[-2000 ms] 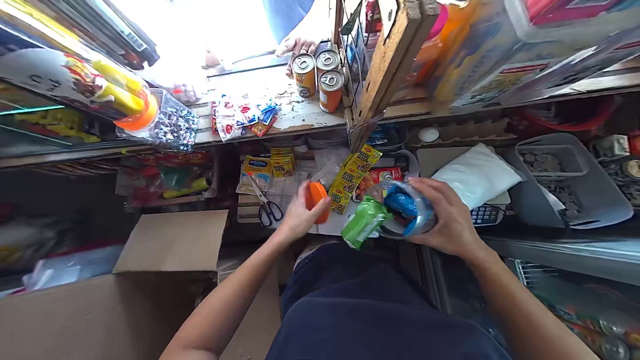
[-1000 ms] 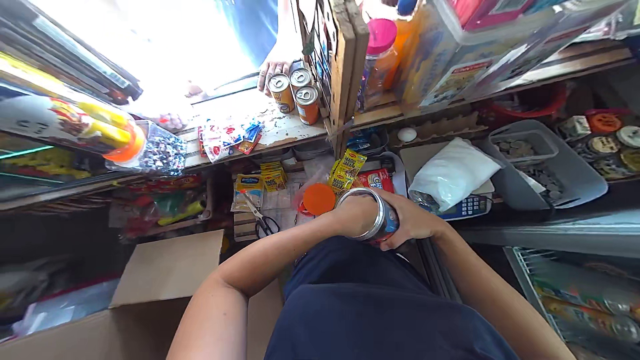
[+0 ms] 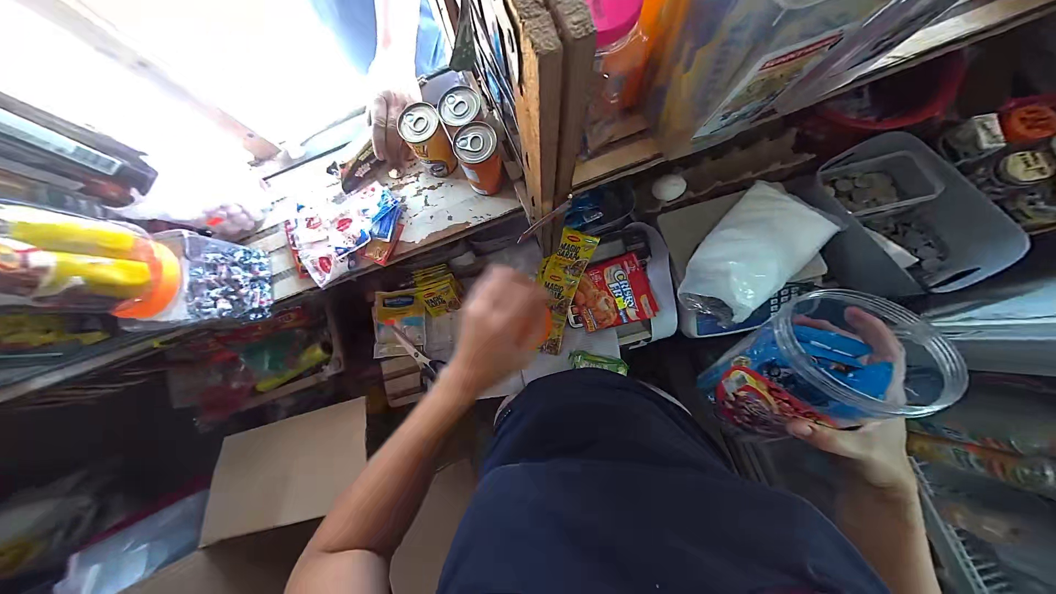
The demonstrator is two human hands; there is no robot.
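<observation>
In my right hand (image 3: 866,437), at the right, is an open clear plastic jar (image 3: 825,363) tilted on its side, with blue packets inside and a red printed label. My left hand (image 3: 503,330) is blurred over the shelf; an orange round lid (image 3: 545,327) shows partly at its edge, and how it is held is hidden. Yellow seasoning sachets (image 3: 569,268) and a red box of crispy fry mix (image 3: 615,293) lie just right of my left hand. Below them rests a green packet (image 3: 598,361). Scissors (image 3: 417,351) lie left of the hand.
Several drink cans (image 3: 474,148) stand on the wooden counter (image 3: 445,210) beside another person's hand (image 3: 388,124) and small sachets (image 3: 342,231). A white plastic bag (image 3: 755,247) and a grey coin tray (image 3: 982,239) sit at the right. An open cardboard box (image 3: 285,470) is lower left.
The jar has moved right, away from my left hand, which was at its mouth a second ago. The green packet, near the jar two seconds ago, now lies on the shelf.
</observation>
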